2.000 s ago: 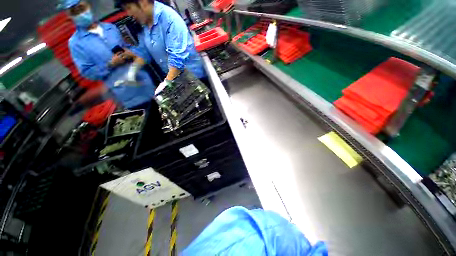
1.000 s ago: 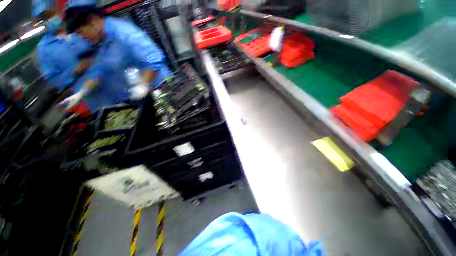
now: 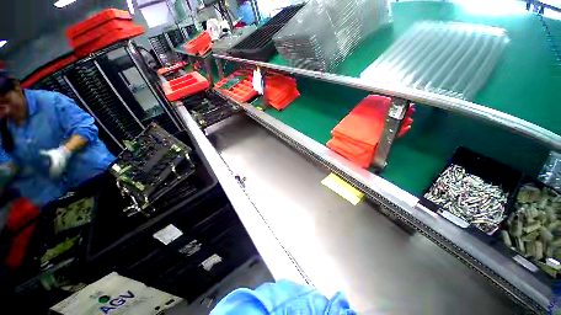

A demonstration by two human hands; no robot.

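Observation:
Neither of my hands shows; only a blue smock sleeve [image 3: 283,300] is in view at the bottom centre, its hand not visible. Nearest in front is the conveyor, with a steel surface [image 3: 307,215] between two chain rails [image 3: 393,206]. A yellow label [image 3: 343,188] lies along the far rail. On the right shelf, a black bin holds small silver metal components [image 3: 467,197]. Beside it, cut off by the right edge, are beige-grey connectors [image 3: 534,224].
Stacked carriers [image 3: 154,166] stand in a black crate left of the line. A person in a blue smock [image 3: 55,135] with a white glove stands behind. Red trays [image 3: 360,132] and clear plastic trays [image 3: 440,58] lie on green shelves. A white AGV box [image 3: 114,298] is lower left.
The view has swung right, so the component bins show more fully and the people and crates sit further left. One of the two co-workers is no longer clearly in view.

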